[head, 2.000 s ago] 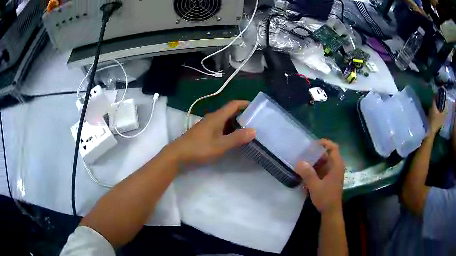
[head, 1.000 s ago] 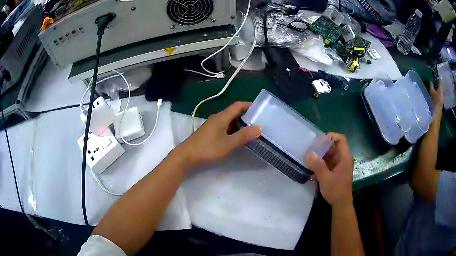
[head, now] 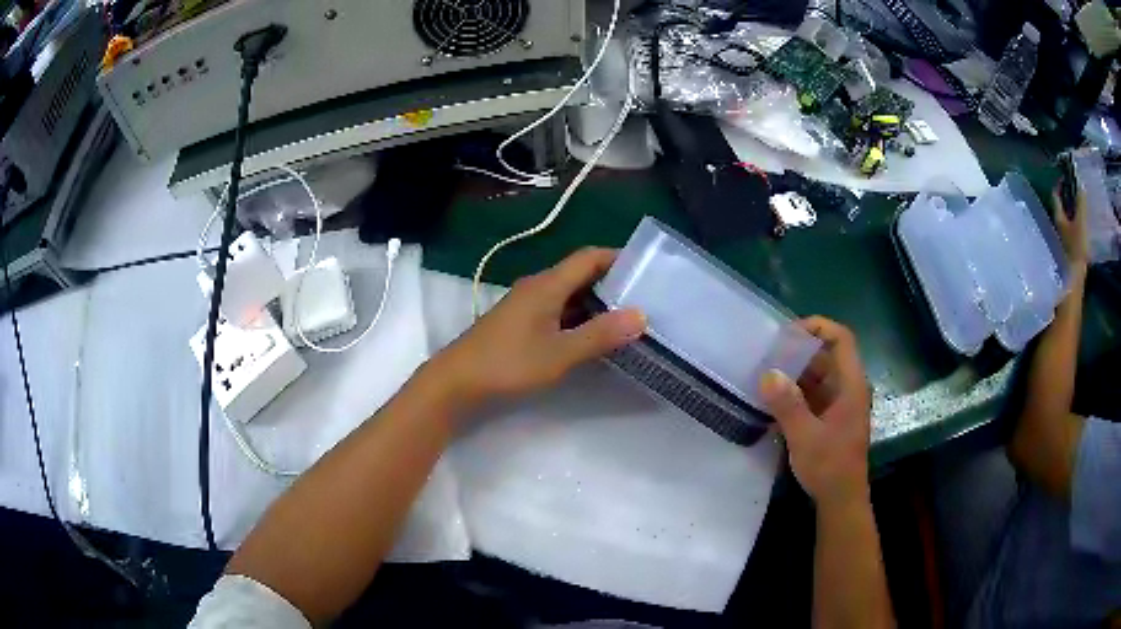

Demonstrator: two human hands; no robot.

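Observation:
A translucent bluish-white tank (head: 707, 310) sits on a black base unit (head: 684, 391) with a slotted side that faces me. The appliance is tilted, its long side running from upper left to lower right, over the front of the foam sheet. My left hand (head: 547, 322) grips its left end, thumb on the tank's near edge and fingers behind. My right hand (head: 821, 412) grips its right end, thumb on the near edge. The fingers partly hide both ends.
White foam sheet (head: 602, 516) lies below. A power strip (head: 246, 366), adapter (head: 322, 301) and white cables are at left, with a black cord (head: 223, 283) hanging across. A large instrument case (head: 357, 55) stands behind. Translucent tanks (head: 977, 264) and another person's arm (head: 1045, 369) are at right.
Compared with the oldest frame, the view has shifted, so my hands and the appliance sit slightly further right. The grip looks the same. The neighbouring person's arm has moved a little.

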